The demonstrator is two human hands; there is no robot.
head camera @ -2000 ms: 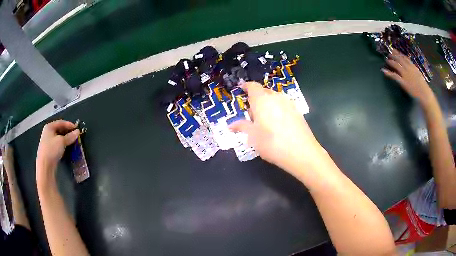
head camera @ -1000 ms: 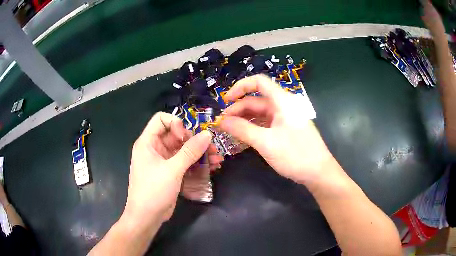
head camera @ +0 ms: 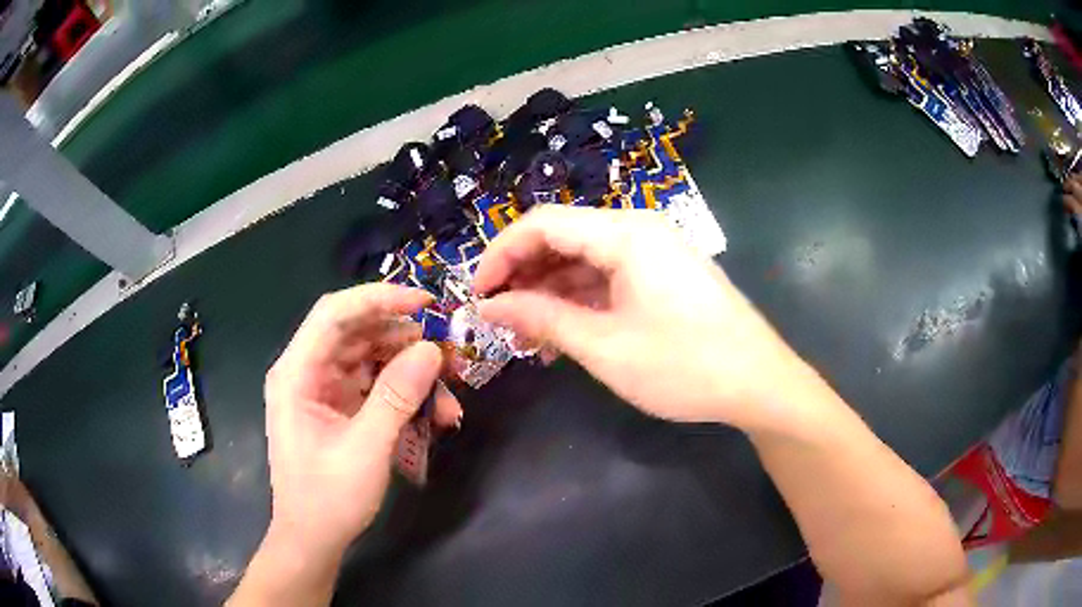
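Observation:
My left hand (head camera: 344, 415) grips a keypad circuit board (head camera: 413, 448) between thumb and fingers. Its pale lower end hangs below the fingers, and a blue part shows at the fingertips. My right hand (head camera: 629, 314) is just right of it, thumb and index finger close together near the board's upper end; what lies between those fingertips is too small and blurred to tell. The board pile (head camera: 700, 221) lies behind my hands, with black end parts (head camera: 548, 176) on its far side and pale ends nearer me. My right hand hides part of the pile.
A separate board (head camera: 185, 425) lies on the dark bench at left. A bunch of boards (head camera: 949, 97) lies at far right. A pale metal rail (head camera: 338, 148) runs behind the pile, with a post at left. Other people's arms show at both side edges.
My left hand released a board at left and came to the centre, where it holds a board. My right hand left the pile; both hands have since shifted slightly left.

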